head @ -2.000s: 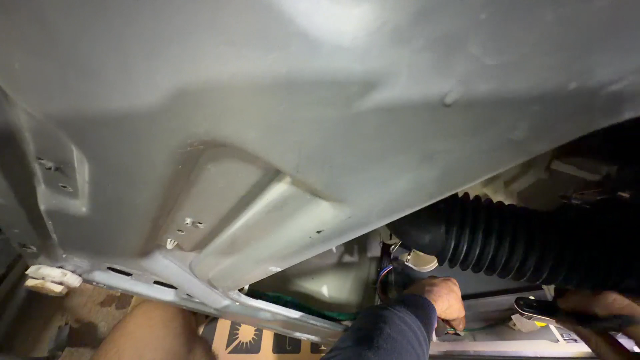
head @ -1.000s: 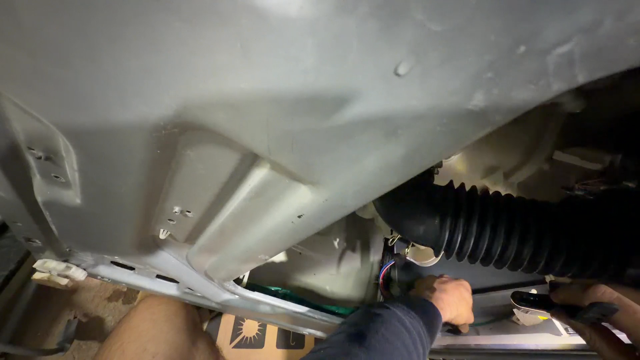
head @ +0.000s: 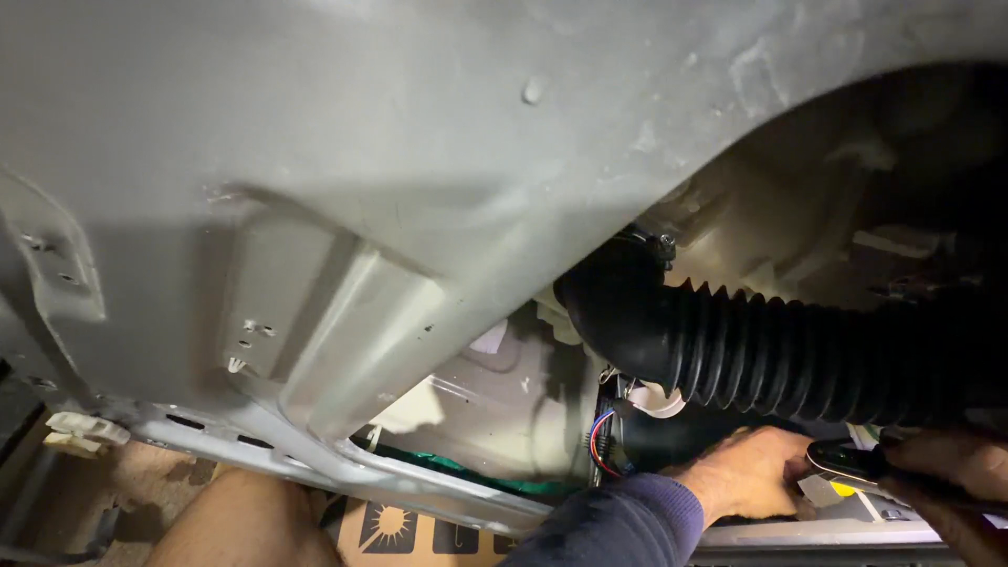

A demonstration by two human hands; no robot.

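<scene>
My left hand [head: 748,472], in a navy sleeve, reaches inside a grey sheet-metal housing [head: 378,110], below a black corrugated rubber hose [head: 772,354]. Its fingertips are turned away, so whatever they hold is hidden. At the right edge my right hand [head: 945,480] is closed around a dark device with a rounded end [head: 843,461], whose kind I cannot tell. The device's end is close to the left fingers. Red, blue and white wires [head: 600,445] run just left of the left hand, under a pale curved plastic part [head: 657,400]. A screw clamp [head: 667,242] sits at the hose's elbow.
A metal rim [head: 441,492] borders the opening, with green material [head: 488,476] behind it. A pale plastic piece [head: 87,429] sits at the housing's left corner. Below are a bare knee [head: 244,524] and a printed cardboard box [head: 465,539]. The lower right has a metal edge [head: 819,537].
The view has shifted somewhat, with more of the dark cavity above the hose showing. Both hands stay below the hose, and the dark device is still in my right hand.
</scene>
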